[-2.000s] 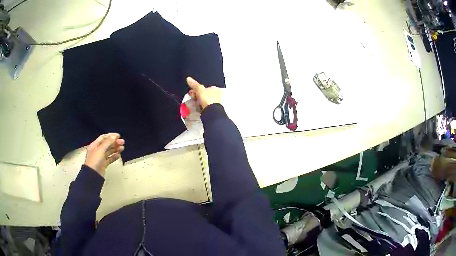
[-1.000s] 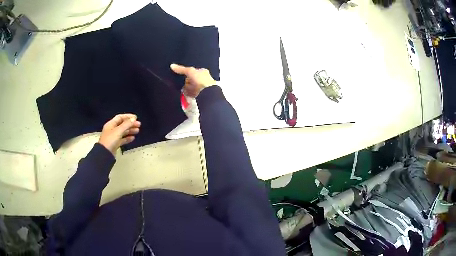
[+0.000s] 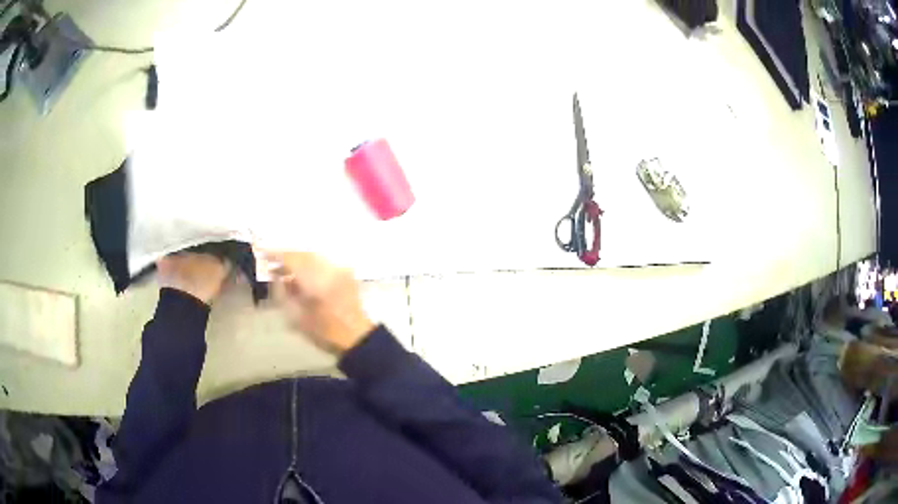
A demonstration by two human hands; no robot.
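Observation:
The white paper pattern (image 3: 295, 128) covers most of the dark fabric panels (image 3: 108, 221), which show at the left edge and in a curved strip along the near edge. My left hand (image 3: 197, 274) is at that near edge, its fingertips partly hidden by fabric and paper. My right hand (image 3: 320, 295) is blurred, just right of it at the paper's near edge, fingertips pointing left. Whether either hand grips anything cannot be told. The red-pink thread cone (image 3: 381, 179) lies on the paper, beyond my right hand.
Shears (image 3: 583, 187) and a metallic pattern weight (image 3: 662, 189) lie on the paper to the right. A cream pad (image 3: 37, 323) lies at left. A cutting machine base (image 3: 54, 64) and cord are upper left. Grey fabric (image 3: 758, 423) heaps below the cream table's edge (image 3: 610, 305).
The paper now lies over the dark panels, which were uncovered before. The cone stands free of my right hand, which has moved left and nearer me. My left hand has shifted slightly left and nearer.

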